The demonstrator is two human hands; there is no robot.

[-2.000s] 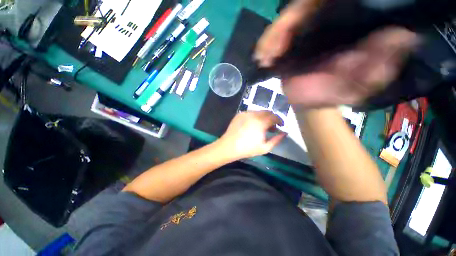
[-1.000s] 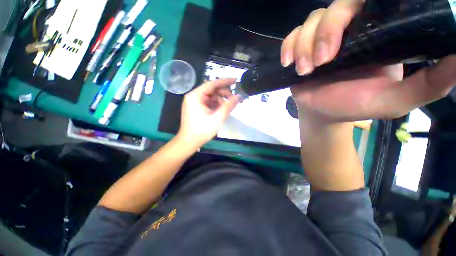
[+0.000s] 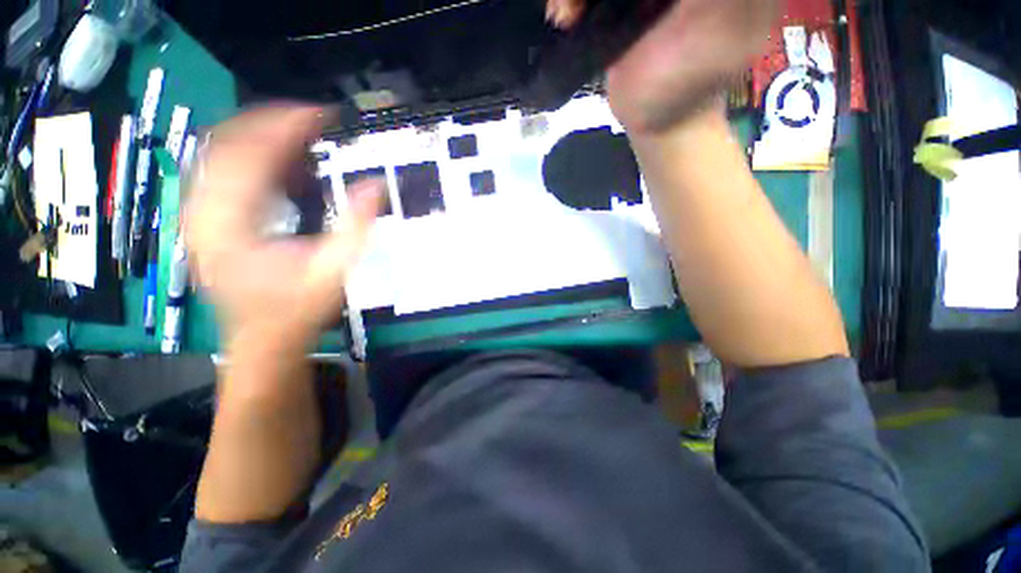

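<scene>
The laptop housing lies in front of me with a white backing sheet [image 3: 481, 252] that has black square openings and a large round black area. My left hand [image 3: 274, 218] is blurred over the housing's left edge, thumb and fingers apart, with nothing visible between them. A pale, clear patch shows in its gap; I cannot tell if it is the screw cup. My right hand [image 3: 694, 67] is at the housing's far right, closed around the thick black electric screwdriver [image 3: 593, 45], which is blurred against the dark lid. Its bit cannot be made out.
The dark laptop lid [image 3: 448, 56] stands beyond the housing, with a thin light cable across it. Pens and markers [image 3: 146, 168] and a paper sheet [image 3: 67, 202] lie left. A cooling fan [image 3: 797, 101] lies on a red bag at right, beside a device with a white panel [image 3: 980, 202].
My left hand has moved left, away from the screwdriver's tip. My right hand and the screwdriver have moved up, uncovering the white sheet. The view has turned, showing the fan again.
</scene>
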